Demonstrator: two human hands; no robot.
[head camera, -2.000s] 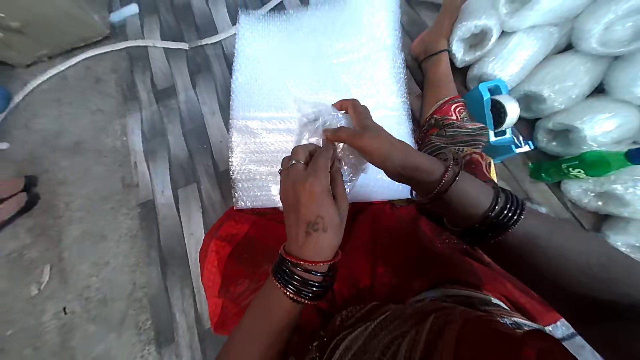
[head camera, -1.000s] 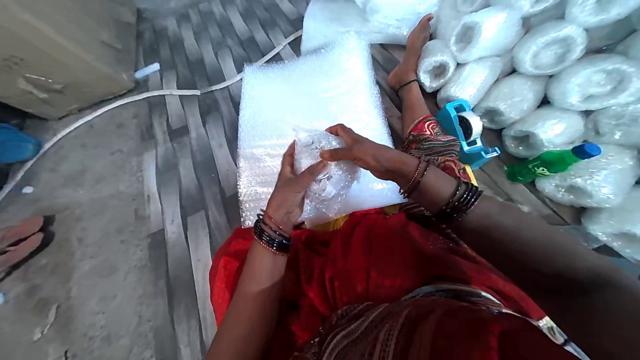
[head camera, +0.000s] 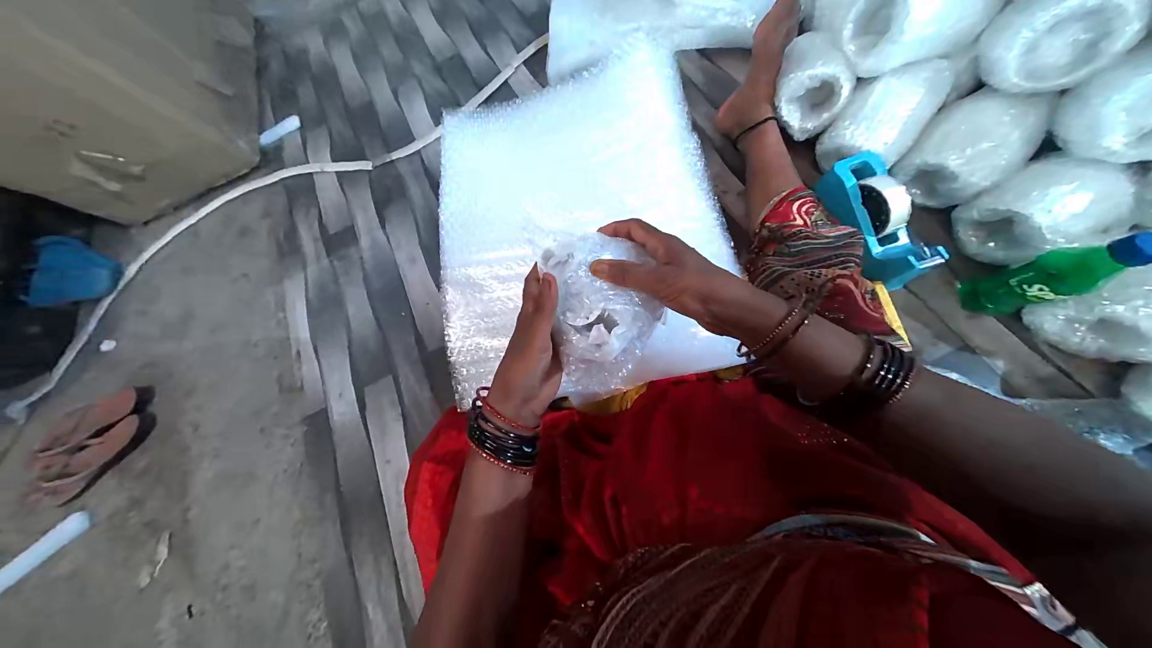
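Observation:
Between my hands is a roundish bundle of clear bubble wrap, its crumpled end facing up. My left hand cups its left side with the fingers partly hidden. My right hand grips it from the upper right, thumb and fingers on top. Whatever may be inside the bundle cannot be made out. Below it, a stack of bubble wrap sheets lies across my lap and the floor. A blue tape dispenser with a roll of tape stands to the right, beside my leg.
Several bubble-wrapped bundles are piled at the right, with a green plastic bottle on them. A cardboard box stands upper left. A pale cable crosses the floor. Sandals and a blue plastic object are at the left.
My left hand has gone from lying over the top of the bundle to cupping its left side. More of the bundle's crumpled end now shows. The view has shifted.

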